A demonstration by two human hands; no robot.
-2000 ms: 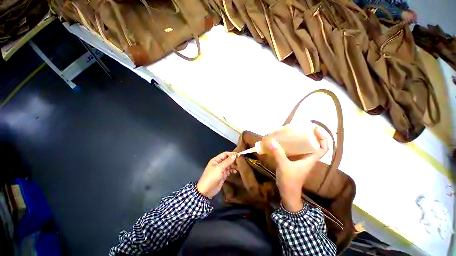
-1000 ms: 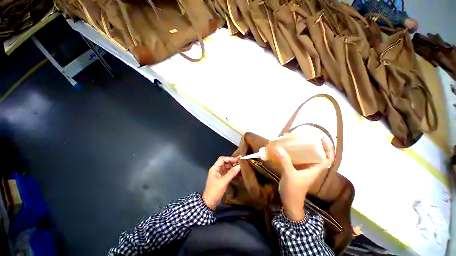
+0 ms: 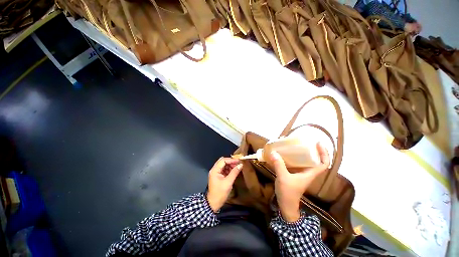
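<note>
A brown handbag (image 3: pixel 329 201) lies at the table edge against my body, its two thin handles standing up. My right hand (image 3: pixel 297 175) is shut on a glue bottle (image 3: pixel 293 152) with amber contents, held on its side above the bag, nozzle pointing left. The nozzle tip is at a small tan zipper end (image 3: pixel 236 156) at the bag's left corner. My left hand (image 3: pixel 224 178) pinches this zipper end between its fingertips. The zipper (image 3: pixel 322 213) runs along the bag mouth.
A long row of overlapping brown bags (image 3: pixel 322 45) covers the table's far side. Another brown bag (image 3: pixel 173 42) lies at upper left. The white table (image 3: pixel 211 80) has yellow edging. A person's hand (image 3: pixel 412 27) shows at top right. Blue containers (image 3: pixel 25 201) stand at lower left.
The bottle and nozzle have shifted slightly left against the tan zipper end, which now shows more clearly. My right hand moved with the bottle. My left hand keeps its pinch.
</note>
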